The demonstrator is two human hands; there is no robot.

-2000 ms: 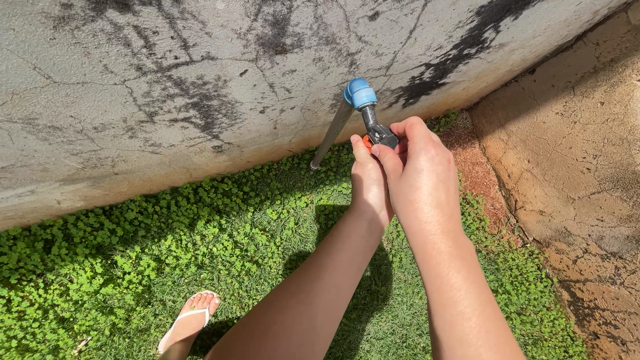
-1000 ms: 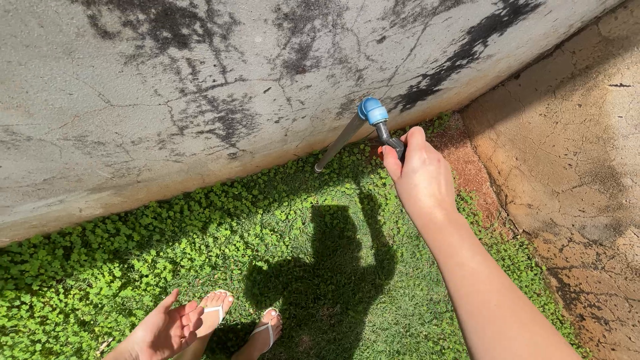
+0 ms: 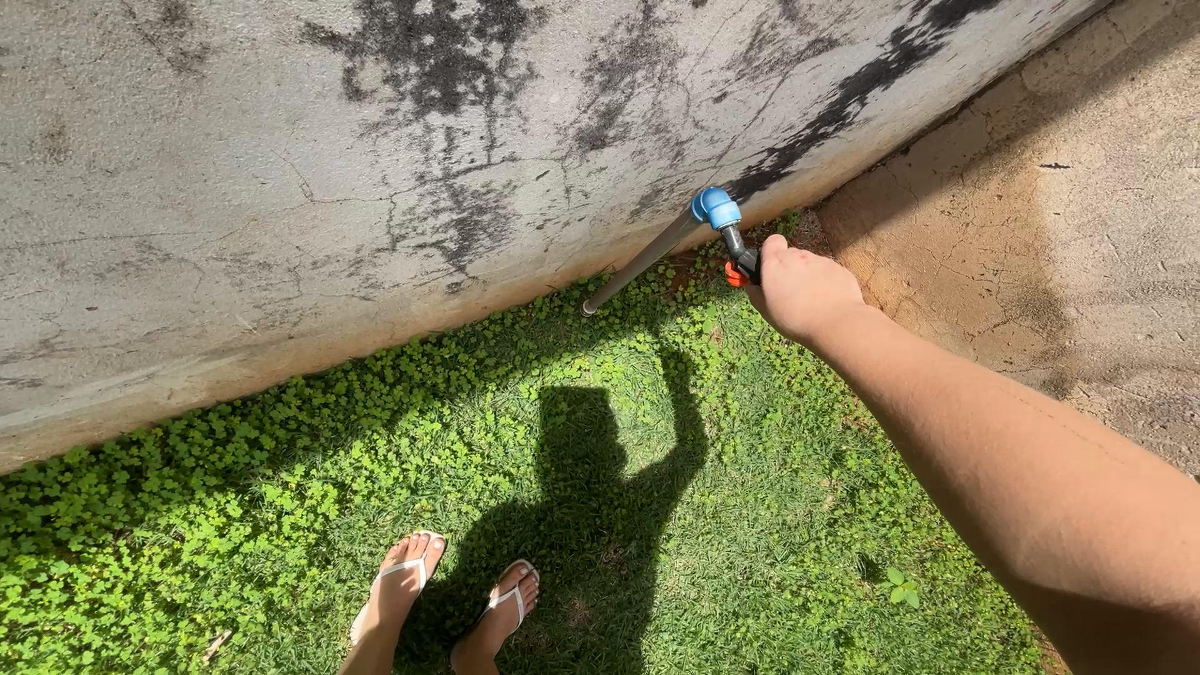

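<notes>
My right hand (image 3: 808,289) is closed around the black body of a plastic tap (image 3: 741,251), whose far side the fingers hide. An orange-red part (image 3: 736,275) of the tap shows just left of my thumb and fingers. The tap's dark stem joins a blue pipe elbow (image 3: 716,208), which caps a grey standpipe (image 3: 642,262) leaning in view from the grass up along the wall. My left hand is out of the frame.
A stained, cracked plaster wall (image 3: 281,206) runs behind the pipe. Rough concrete (image 3: 975,244) lies at the right. Clover and grass (image 3: 750,525) cover the ground, crossed by a shadow (image 3: 581,469). Two feet in white flip-flops (image 3: 405,567) stand at the lower left.
My left hand was at the tap beside the right one, then moved down to the lower left, and is now out of view. My right hand has stayed at the tap.
</notes>
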